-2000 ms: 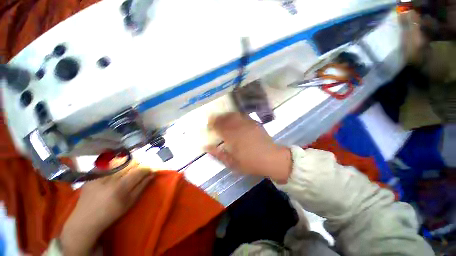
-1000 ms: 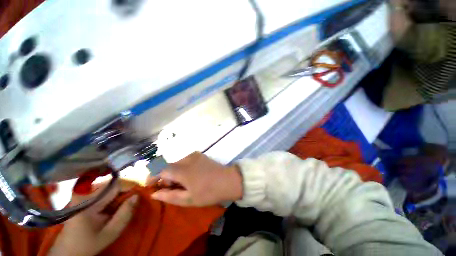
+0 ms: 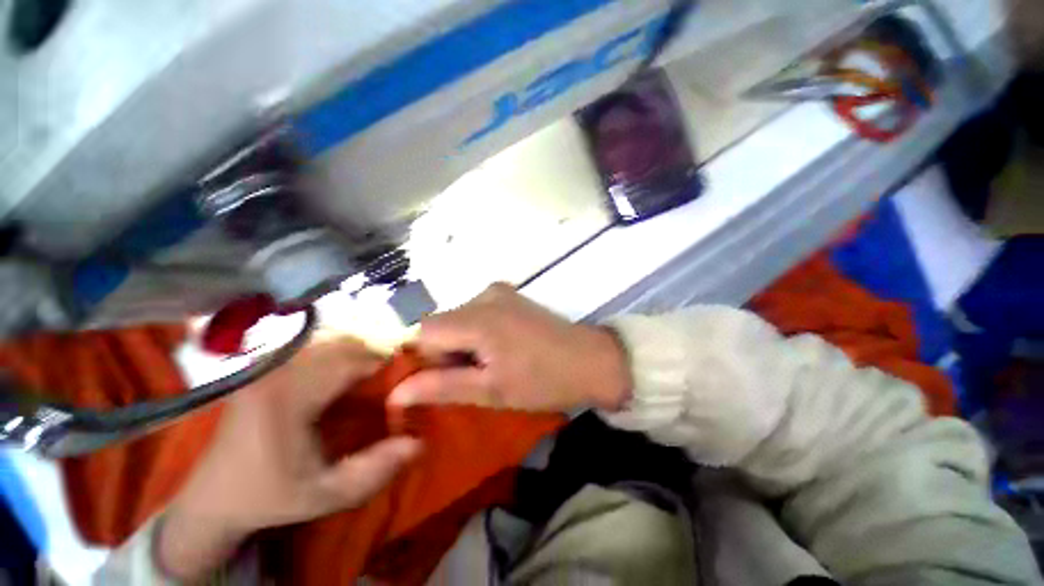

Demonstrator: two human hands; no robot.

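The rust-orange garment piece (image 3: 458, 458) lies over the table's near edge and the lap, below the needle area. My left hand (image 3: 281, 441) rests on the cloth, its fingers spread over the folds near the needle area. My right hand (image 3: 515, 355) pinches the cloth's upper edge between thumb and fingers, just right of my left hand. The presser foot and needle area (image 3: 372, 275) is blurred and lit bright. The cloth's edge near the needle is hard to make out.
The white machine head (image 3: 378, 69) with its blue stripe fills the upper left. A smartphone (image 3: 639, 147) lies on the machine bed. Scissors (image 3: 876, 97) with orange-red handles lie at the right end. A dark curved loop (image 3: 218, 395) crosses the left. More orange cloth (image 3: 847, 326) hangs below the table edge.
My right hand has come from near the smartphone to the cloth beside my left hand and grips it. The view has shifted closer to the machine bed.
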